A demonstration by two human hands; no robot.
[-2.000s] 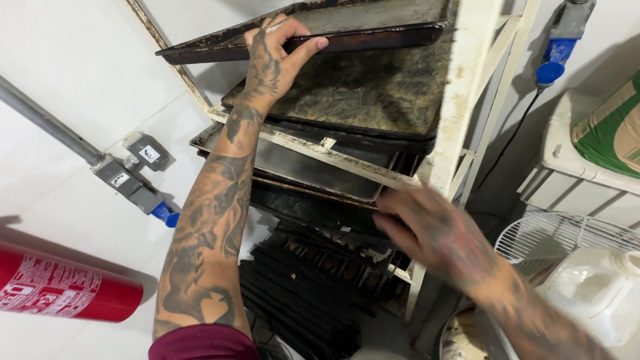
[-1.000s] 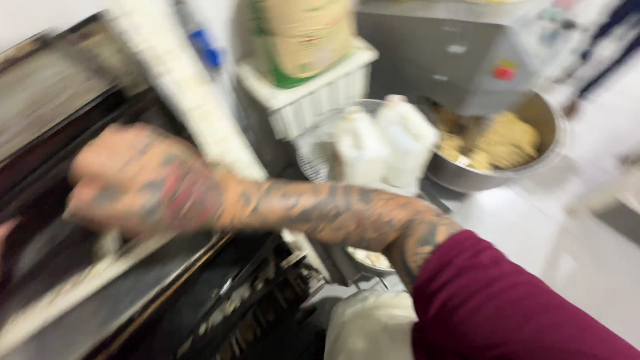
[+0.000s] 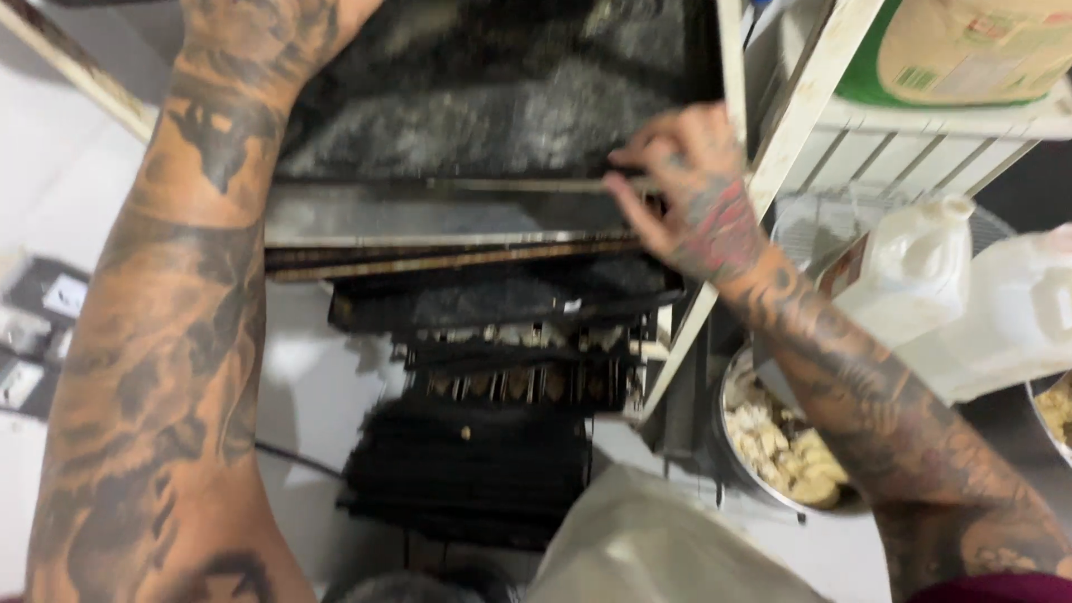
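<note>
Blackened metal baking trays [image 3: 469,109] lie in a white metal rack [image 3: 816,92]. My left hand [image 3: 280,21] is at the top edge, over the left side of the upper tray; its fingers are cut off by the frame, so its grip cannot be told. My right hand [image 3: 691,188] is at the tray's front right corner beside the rack post, thumb and fingers apart, slightly blurred. Whether it touches the tray is unclear. Below it are a grey metal tray [image 3: 444,213], more dark trays [image 3: 502,293] and a stack of black trays [image 3: 469,469].
To the right, white plastic jugs [image 3: 913,260] stand by a round wire guard [image 3: 804,226]. A metal bowl [image 3: 729,419] holds pale dough-like pieces. A green and beige sack [image 3: 971,50] rests on a white ribbed container [image 3: 888,159]. Wall sockets [image 3: 50,301] are at the left.
My right hand was blurred over the rack a second ago and is now at the tray's front right corner. The view swung right, then back to the rack and closer.
</note>
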